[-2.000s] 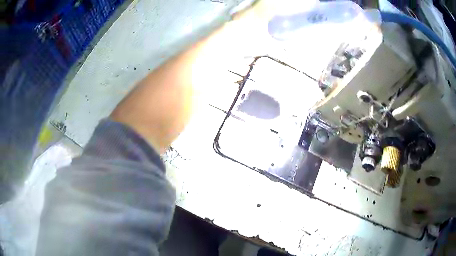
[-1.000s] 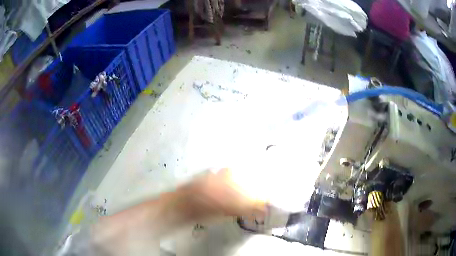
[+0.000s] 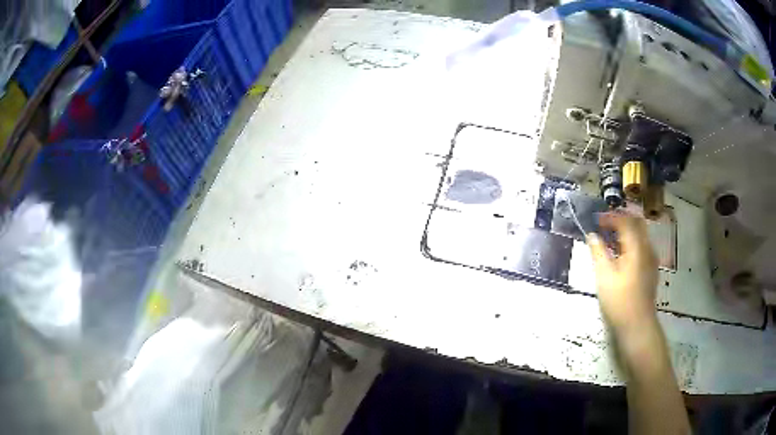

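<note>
My right hand (image 3: 628,262) is bare and reaches in from the bottom right. Its fingertips pinch a thin white strand, probably needle thread (image 3: 579,223), which runs up left toward the needle area. The sewing machine head (image 3: 587,93) stands at the right, with a gold tension knob (image 3: 631,179) beside black ones just above my fingers. Shiny slide plates (image 3: 544,255) lie left of my hand. No fabric shows under the needle area. The presser foot is too unclear to make out. My left hand is out of the picture.
White sewing table (image 3: 340,195) with a chipped front edge. White fabric heap (image 3: 221,374) hangs low at the left table edge. Blue crates (image 3: 191,110) stand at the left. A pale translucent shape (image 3: 502,38) and blue tube (image 3: 647,10) are at the top.
The view has shifted. My left arm, earlier stretched across the table, has left the picture. My right hand, low at the right edge of the machine, is now up by the slide plates with the strand.
</note>
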